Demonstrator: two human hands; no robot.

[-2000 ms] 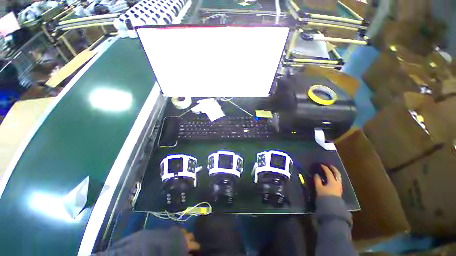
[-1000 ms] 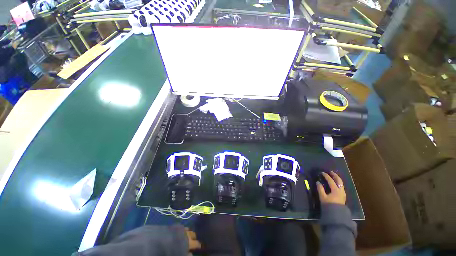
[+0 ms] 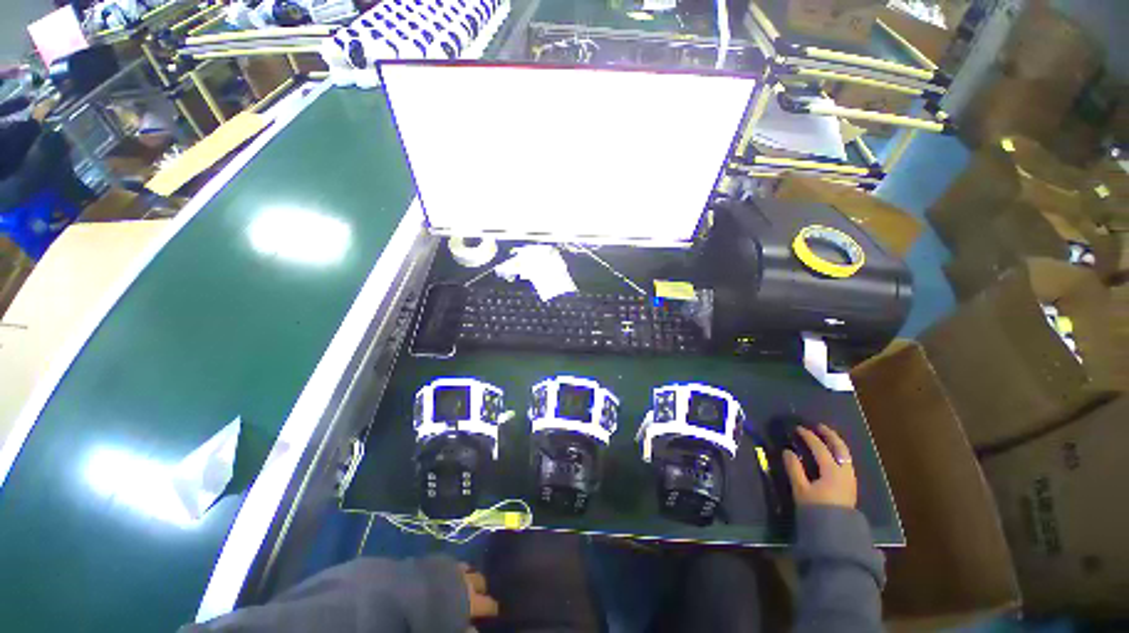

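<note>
My right hand (image 3: 822,465) rests on a small black mouse (image 3: 792,448) at the desk's right edge, fingers over it. My left hand (image 3: 480,591) is at the bottom, below the desk's front edge; only some fingers show past the grey sleeve. Three dome cameras stand in a row on the dark mat: the left one (image 3: 458,406), the middle one (image 3: 573,406) and the right one (image 3: 696,416), each with a white band above a black ball-shaped head. The monitor (image 3: 570,148) shows a blank white screen. The black keyboard (image 3: 576,322) lies below it.
A black printer (image 3: 811,297) with a yellow tape roll (image 3: 827,251) on top stands right of the keyboard. White cable (image 3: 458,521) lies at the front left edge. A green-topped bench (image 3: 161,359) runs along the left. An open carton (image 3: 929,482) is at the right.
The view has shifted since the earliest frame, so the desk appears slightly further right. My right hand stays on the mouse. My left hand has hardly moved.
</note>
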